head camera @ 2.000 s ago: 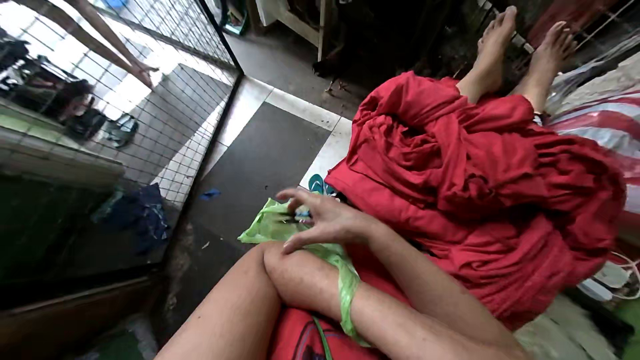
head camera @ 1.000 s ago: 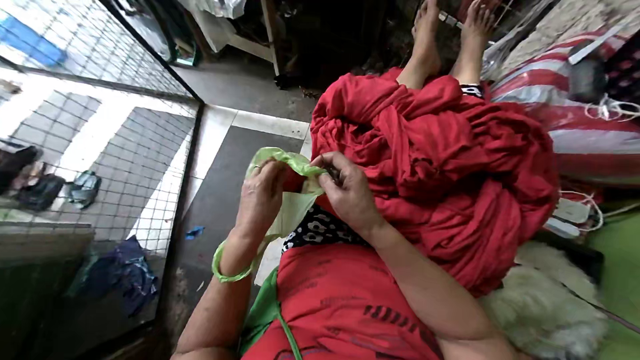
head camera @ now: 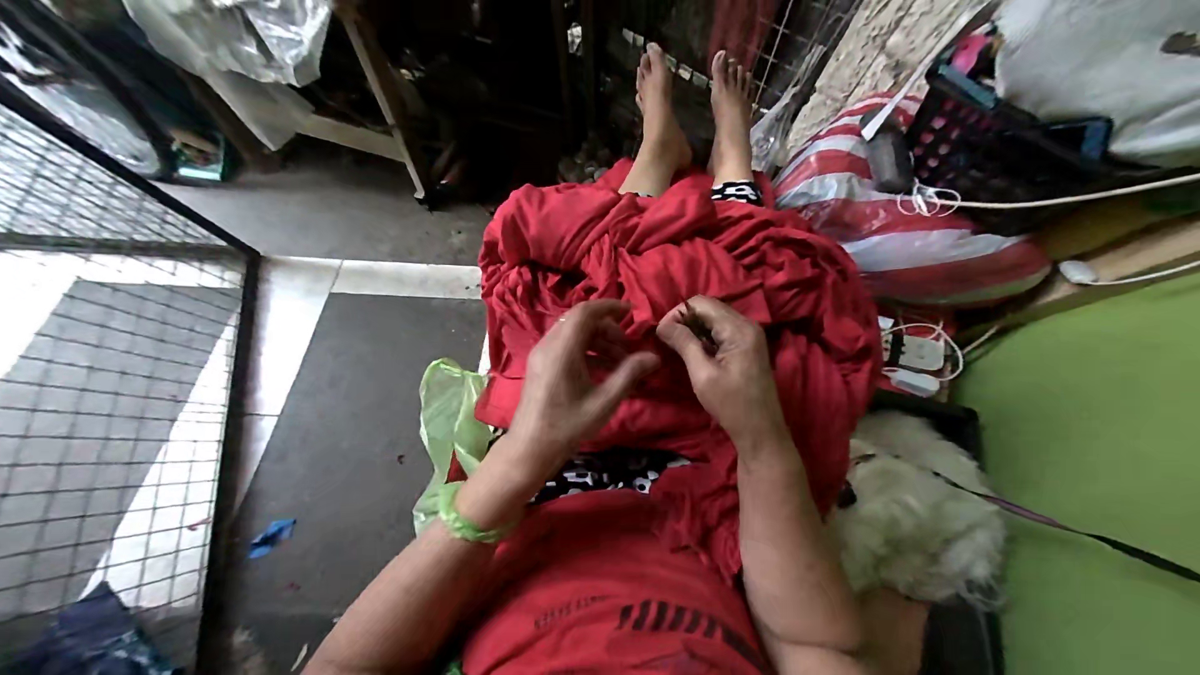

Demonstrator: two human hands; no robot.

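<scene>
My left hand (head camera: pixel 586 380) is over the bunched red cloth (head camera: pixel 675 262) on my lap, its fingers curled but apart, with nothing visible in them. A light green plastic bag (head camera: pixel 450 412) hangs beside the lap, and a twisted green loop (head camera: pixel 464 516) circles my left wrist. Close by on the right, my right hand (head camera: pixel 727 361) pinches a small dark thing (head camera: pixel 697 326), too small to identify, between thumb and fingers. The hands do not touch. Black-and-white patterned fabric (head camera: pixel 609 472) shows below them.
Two bare feet (head camera: pixel 694 103) stick out past the cloth. At right are a red-and-white striped bag (head camera: pixel 947 253), a dark plastic basket (head camera: pixel 975 131), white cables and a white furry animal (head camera: pixel 919 506) beside a leash. A wire mesh panel (head camera: pixel 112 394) stands left; blue scrap (head camera: pixel 272 538) lies on the floor.
My hands have let go of the green bag's opening, which both held a second ago. They are now apart over the red cloth, the right one pinching a small dark thing.
</scene>
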